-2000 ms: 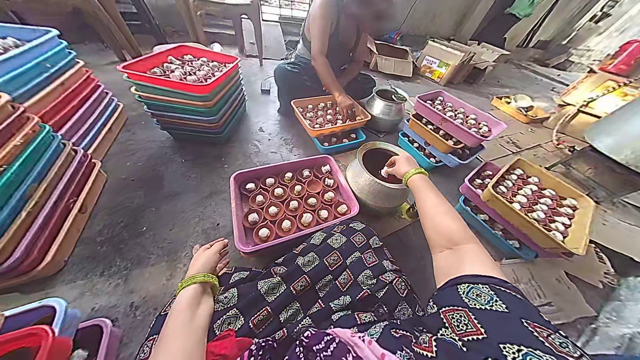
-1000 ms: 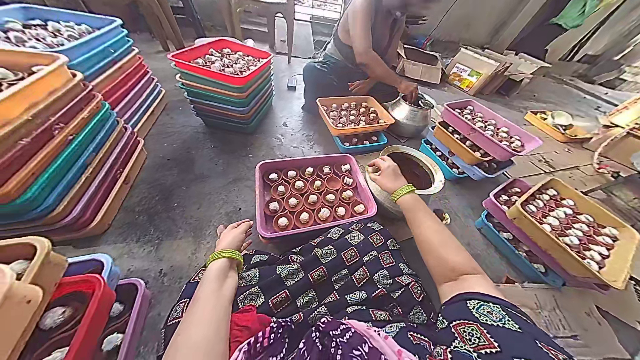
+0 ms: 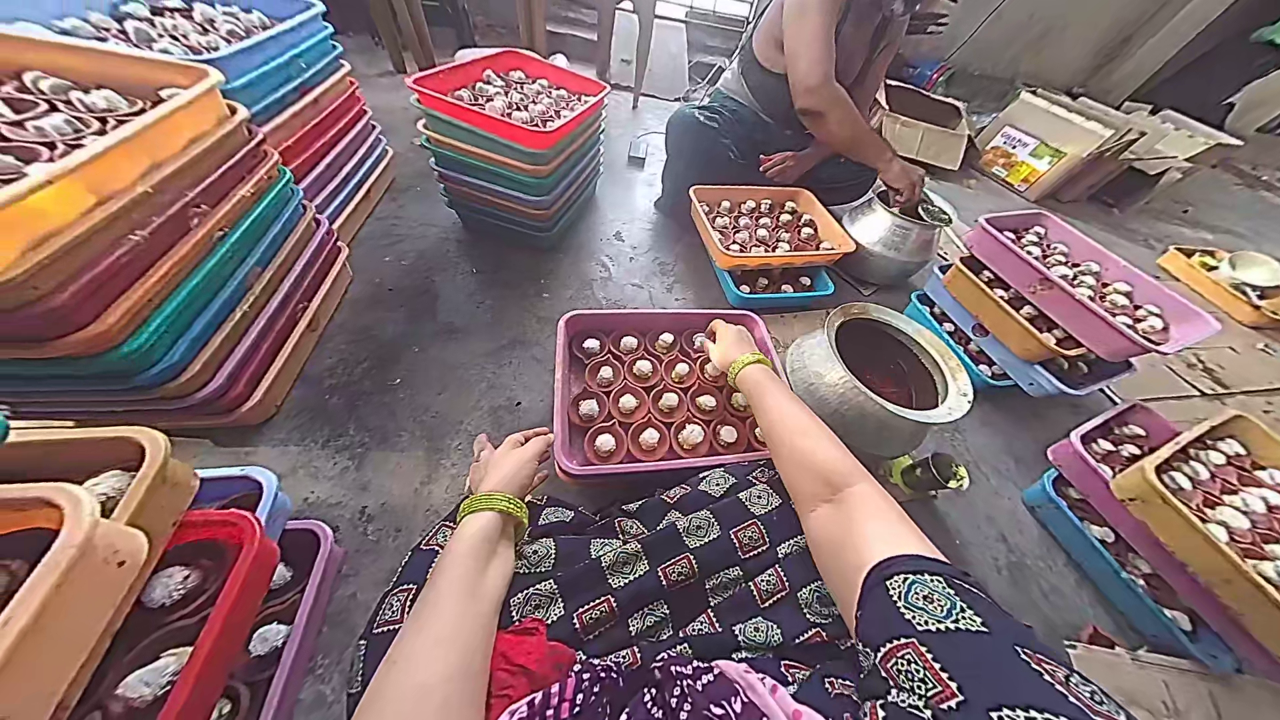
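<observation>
A pink plastic tray [image 3: 565,400] stands on the floor before my lap, filled with rows of small reddish-brown clay cups [image 3: 641,371], each topped with a whitish lump. My right hand [image 3: 728,345] reaches over the tray's upper right corner, fingertips down at a cup; whether something is between them is hidden. My left hand [image 3: 512,462] rests beside the tray's lower left edge, fingers loosely apart and holding nothing. Right of the tray stands a round metal pot [image 3: 830,390] with dark contents. A small dark container with a greenish rim [image 3: 925,472] is just below the pot.
Tall stacks of coloured trays [image 3: 200,300] rise on the left, with a red-topped stack [image 3: 520,170] behind. Another person [image 3: 830,90] sits opposite, one hand in a second metal pot [image 3: 890,240] beside an orange tray [image 3: 770,255]. More filled trays [image 3: 1090,290] and cardboard boxes [image 3: 1040,140] are on the right.
My right hand has moved from the metal pot's rim to the tray's upper right corner. My left hand stays by the tray's left side. The view has shifted left.
</observation>
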